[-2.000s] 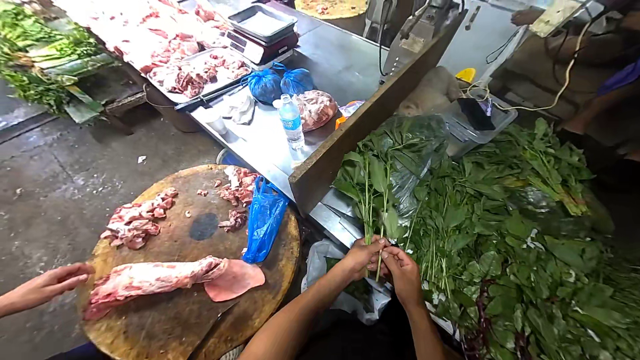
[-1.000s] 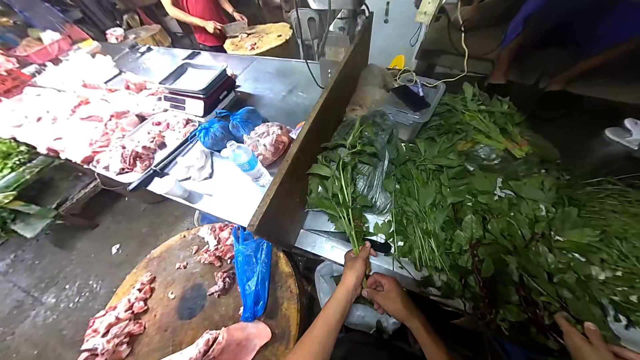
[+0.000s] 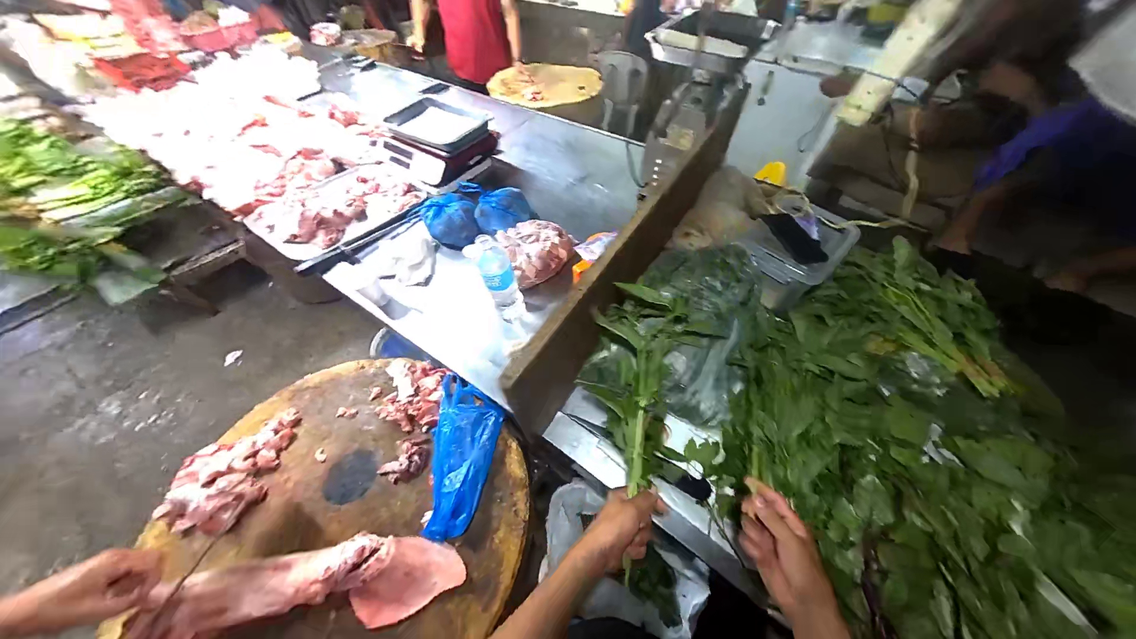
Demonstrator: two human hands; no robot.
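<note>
My left hand (image 3: 621, 528) is closed around the stems of a bunch of leafy greens (image 3: 641, 399), whose leaves point up beside a wooden divider board. To its right, my right hand (image 3: 785, 546) pinches the lower end of a green stem (image 3: 754, 461) at the near edge of the big pile of leafy greens (image 3: 905, 426). A white plastic bag (image 3: 577, 515) with some leaves lies below, between my forearms. Behind the bunch is a clear plastic bag (image 3: 710, 355) of greens, next to a clear plastic container (image 3: 821, 257) with a dark object on top.
The wooden divider board (image 3: 621, 275) separates the greens from a metal table with raw meat (image 3: 311, 195), a weighing scale (image 3: 439, 133) and a water bottle (image 3: 497, 275). Another person's hand (image 3: 111, 577) is at a long meat cut on the round chopping block (image 3: 355, 461), beside a blue bag (image 3: 461, 457).
My hands have moved apart; the right one was near the left at the bunch's stems and is now at the pile. Another person's hand has come back into view at lower left.
</note>
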